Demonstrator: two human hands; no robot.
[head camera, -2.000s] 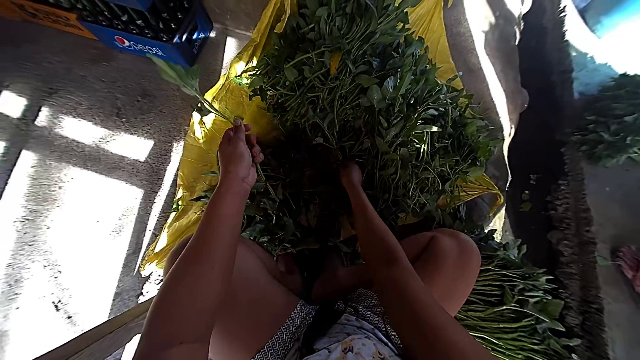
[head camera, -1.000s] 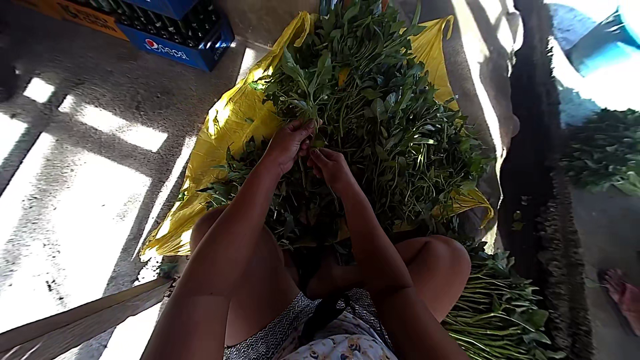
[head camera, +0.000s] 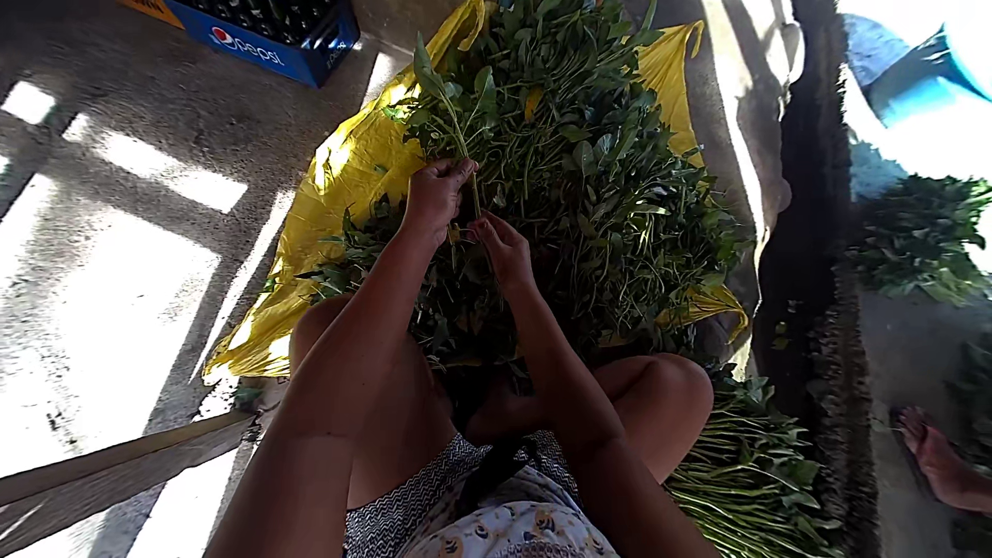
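My left hand is closed on the stem of a leafy green sprig, whose leaves point up and away from me. Just below and to the right, my right hand pinches the lower end of that stem between thumb and finger. Both hands are over a large heap of leafy green stems, piled on a yellow plastic sheet or sack before my crossed legs. A bundle of long green stems lies beside my knee at the lower right.
A blue Pepsi crate of bottles stands on the concrete floor at the upper left. A wooden board is at the lower left. Past a dark channel on the right are more greens, a blue container and another person's foot.
Two seconds ago my left hand held a sprig out to the left, while my right was down in the heap. Both hands then came together over the heap, where they remain.
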